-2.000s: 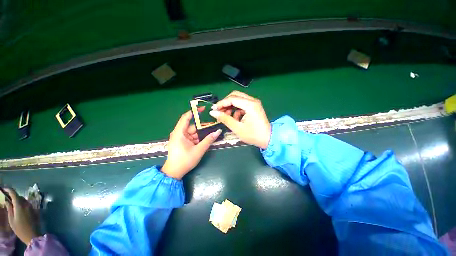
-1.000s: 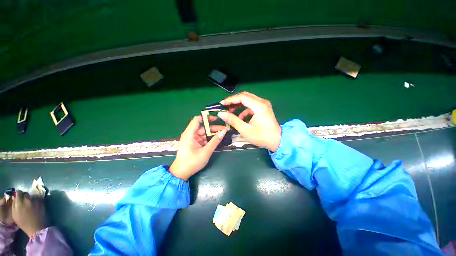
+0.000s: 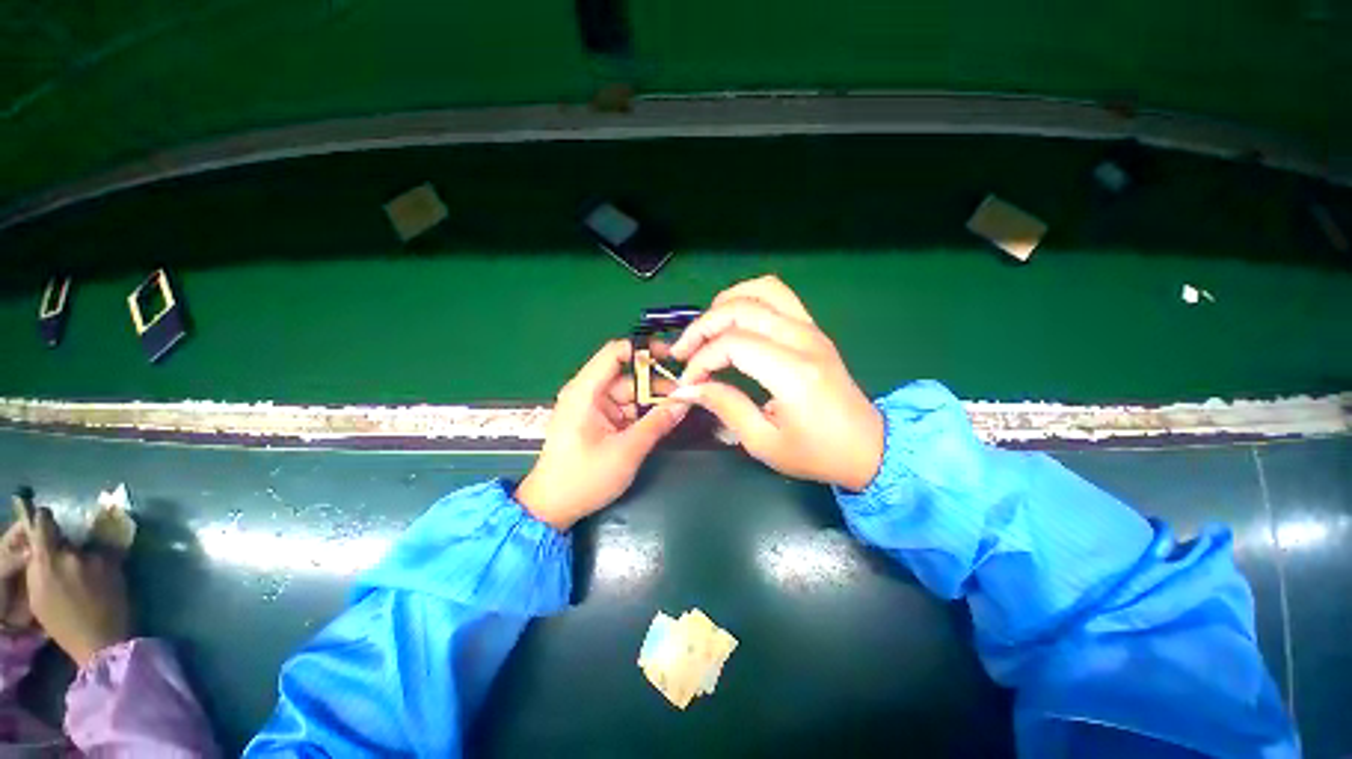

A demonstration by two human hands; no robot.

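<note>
A dark device housing (image 3: 670, 316) with a pale tan adhesive frame (image 3: 644, 374) round its square window is held above the worn belt edge strip. My left hand (image 3: 592, 433) grips the housing from the left and below, thumb at the frame's lower edge. My right hand (image 3: 786, 389) is at the housing's right side, its fingertips and thumb closed at the frame. The right part of the housing is hidden behind my right fingers. Whether those fingers pinch the frame or a liner bit is too small to tell.
Peeled liner pieces (image 3: 687, 657) lie on the bench (image 3: 830, 653). The green belt (image 3: 445, 334) carries framed housings (image 3: 157, 315) at left, another housing (image 3: 629, 239), tan squares (image 3: 1007, 227) and a white scrap (image 3: 1195, 295). Another person's hands (image 3: 74, 593) work at far left, in pink sleeves.
My right fingers have moved from inside the window down to the frame's lower right, and the housing has turned slightly. The camera view has shifted, and the belt items appear further left.
</note>
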